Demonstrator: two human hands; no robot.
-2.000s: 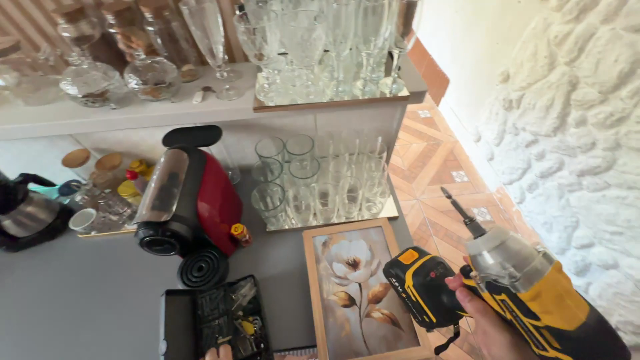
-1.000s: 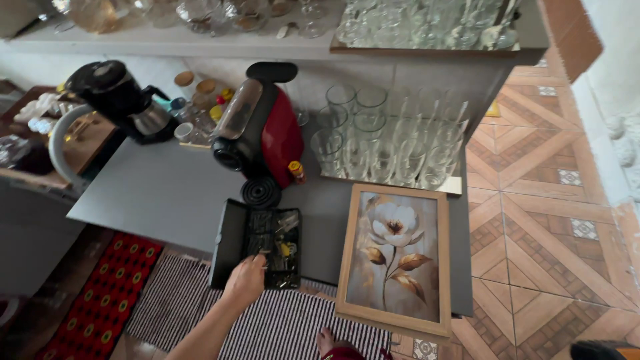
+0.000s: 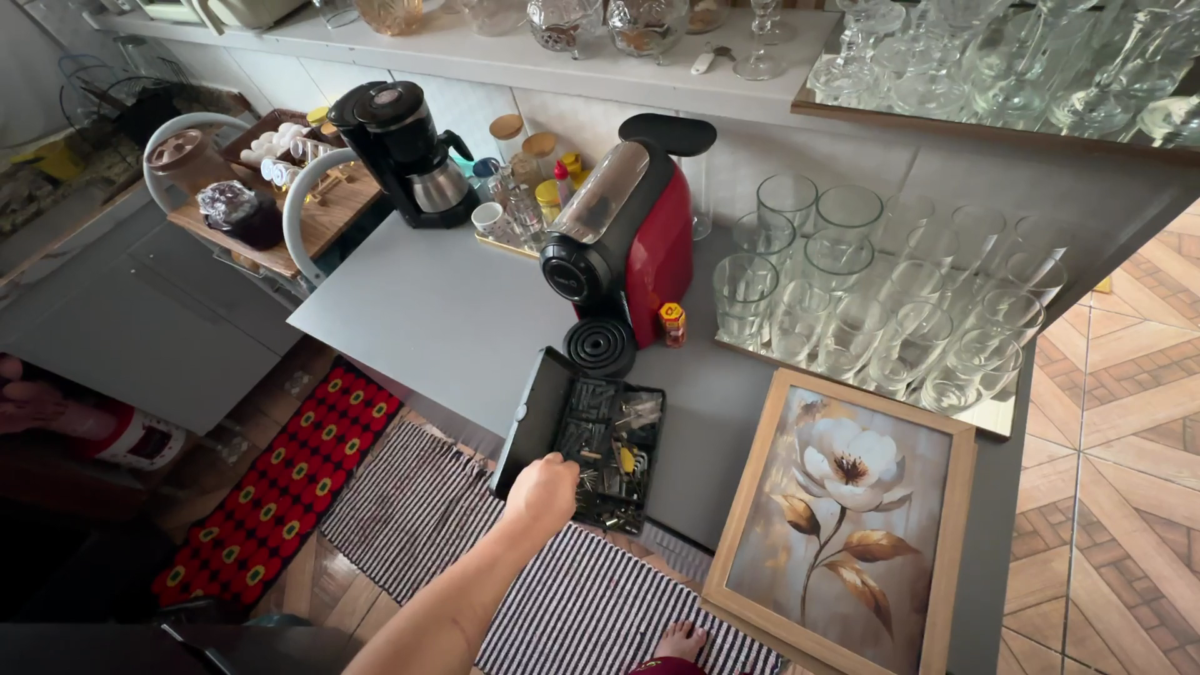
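My left hand (image 3: pixel 544 489), its fingers curled, is at the near left part of an open black plastic case (image 3: pixel 653 441) of screws, anchors and small hardware; whether it pinches something is hidden. The case's lid (image 3: pixel 532 422) leans open to the left. Behind the case stands a red and black capsule coffee machine (image 3: pixel 664 248), with a small red and yellow bottle (image 3: pixel 672 325) beside it. To the right lies a wood-framed flower picture (image 3: pixel 848 469). My right hand is out of view, and so is the cordless impact driver.
Drinking glasses (image 3: pixel 848 323) crowd a mirrored tray at the right back, below a shelf (image 3: pixel 600 56) holding more glassware. A drip coffee maker (image 3: pixel 398 150) and a tray of jars stand at the left back. Striped and red patterned rugs (image 3: pixel 281 478) cover part of the floor; a bare foot (image 3: pixel 682 641) shows below.
My right hand and the yellow and black impact driver, seen two seconds ago, have left the view. The view has swung left. My left hand stays at the open case.
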